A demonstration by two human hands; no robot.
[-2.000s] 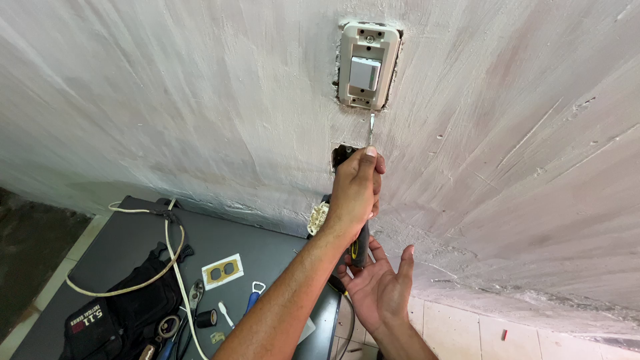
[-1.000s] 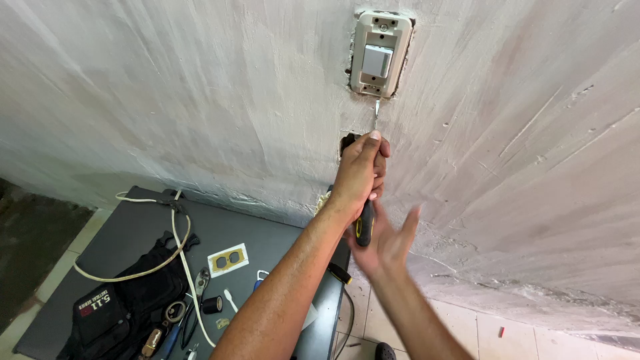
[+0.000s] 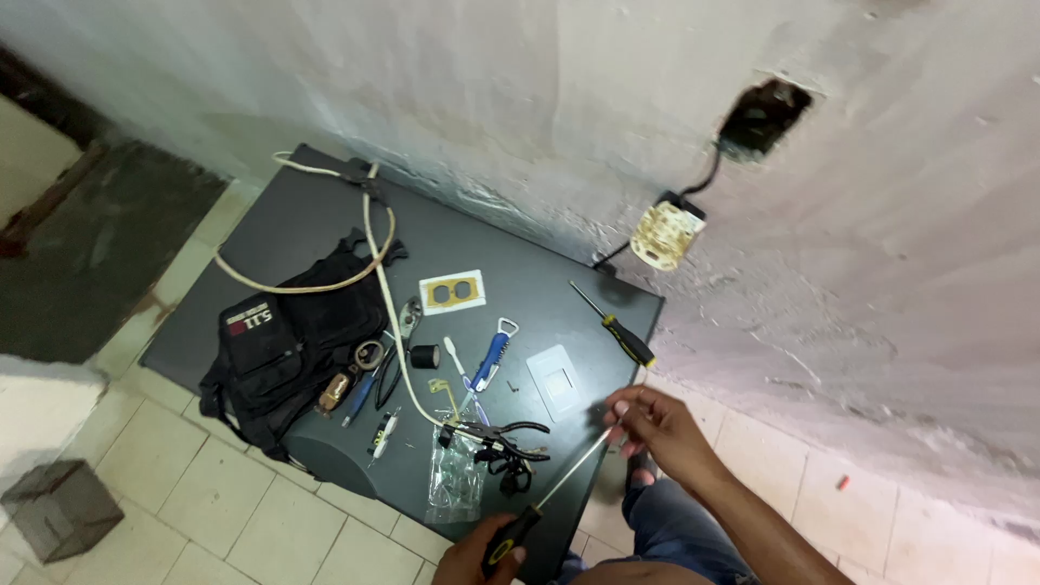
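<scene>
My left hand [image 3: 479, 556] grips the black and yellow handle of a long screwdriver [image 3: 575, 470] at the bottom of the head view. The shaft slants up to the right, and my right hand [image 3: 654, 426] has its fingertips at the tip end; whether they pinch the tip or something small there is hard to tell. Beyond my right hand, a shorter screwdriver [image 3: 626, 339] lies at the dark table's right corner. A white switch cover plate [image 3: 556, 382] lies flat to the left of that hand.
On the dark table [image 3: 268, 195] are a black tool pouch [image 3: 301, 333], a white cable [image 3: 386, 301], pliers [image 3: 504, 439], a blue multi-tool [image 3: 494, 357] and a plastic bag [image 3: 455, 471]. An outlet [image 3: 668, 236] hangs by dark wires below the wall hole [image 3: 765, 118].
My hands have moved down from the wall switch to the table's near edge, with a screwdriver in my left hand. The view has swung down, and the switch is out of frame.
</scene>
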